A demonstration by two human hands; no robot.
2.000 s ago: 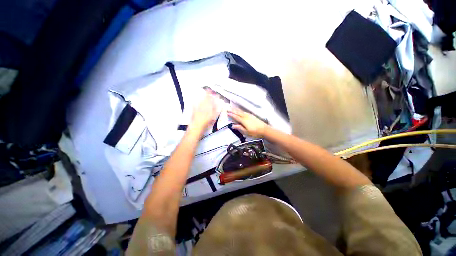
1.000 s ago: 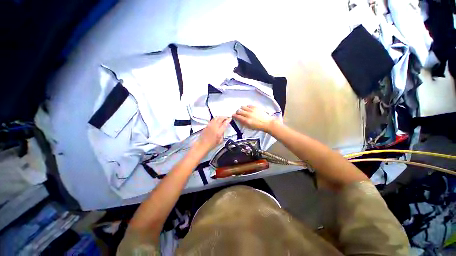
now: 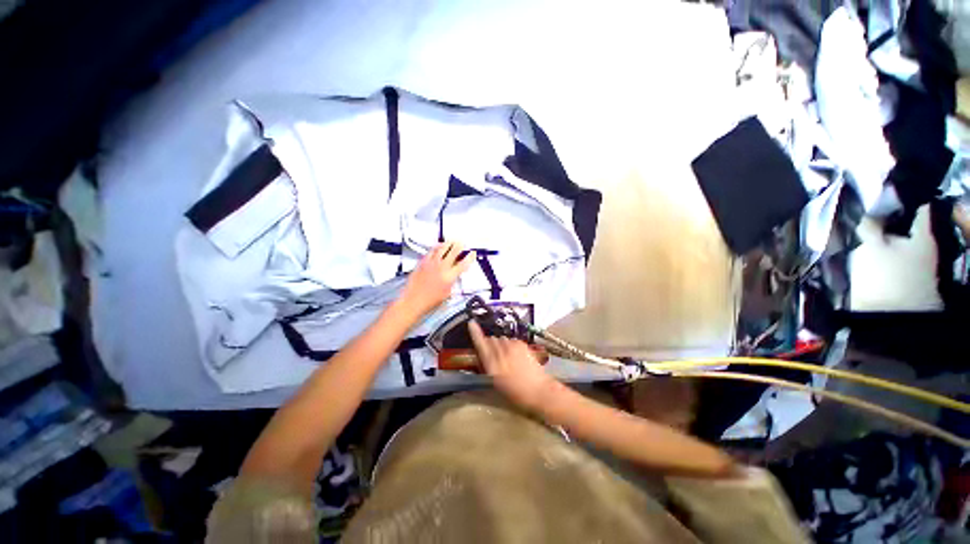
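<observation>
A white garment with black panels and bands lies spread and wrinkled on the pale table. My left hand rests on the cloth near its front middle, fingertips by a short black strip; whether it pinches cloth cannot be told. The steam iron sits on the garment's near edge with its pointed end to the left. My right hand is on the iron's reddish-brown handle, fingers over it. The handle is partly hidden under that hand.
A yellow hose and pale cord run right from the iron. A loose black square lies at the table's right, beside heaped scraps. The table edge is close to my body. Folded layers are at left.
My right hand has moved from the cloth down to the iron's handle. My left hand stays on the garment, slightly shifted left. The cloth beside it lies a little differently.
</observation>
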